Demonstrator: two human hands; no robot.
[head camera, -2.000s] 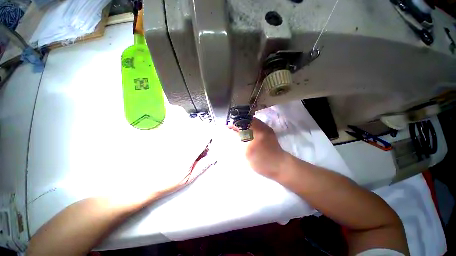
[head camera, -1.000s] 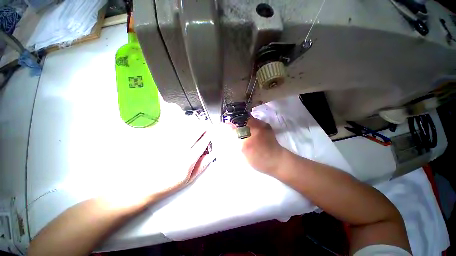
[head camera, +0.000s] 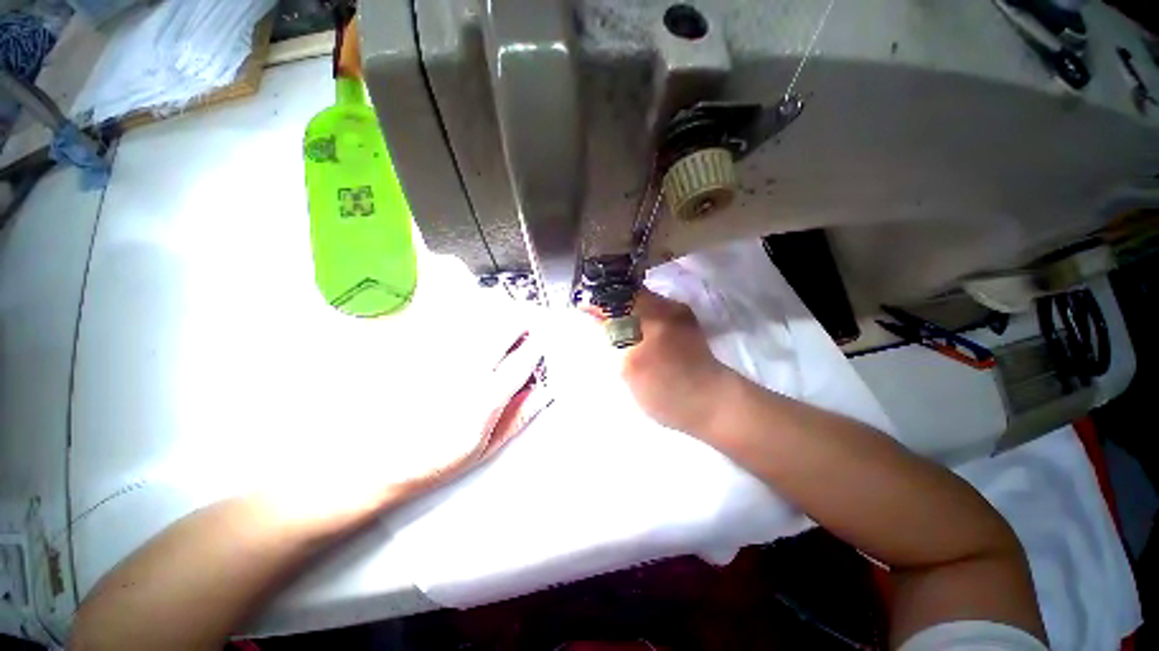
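A white fabric panel (head camera: 572, 509) lies under the head of the sewing machine (head camera: 534, 140) and hangs over the table's front edge. My left hand (head camera: 508, 407) rests flat on the fabric left of the needle area and is largely washed out by glare. My right hand (head camera: 667, 363) lies on the fabric just right of the needle area, its fingertips hidden behind the tension knob (head camera: 623, 332). The presser foot and needle are lost in the glare. I cannot tell whether the fingers of either hand grip the cloth.
A lime-green tag (head camera: 361, 216) hangs left of the head. A dark smartphone (head camera: 813, 286) and snips (head camera: 938, 336) lie right, with black-handled scissors (head camera: 1074, 337) farther right. White cloth (head camera: 1061, 528) hangs at lower right. White pieces (head camera: 178, 54) are stacked at upper left.
The camera view has shifted slightly. My left hand's fingers have changed pose a little beside the needle area. My right hand stays nearly in place on the fabric.
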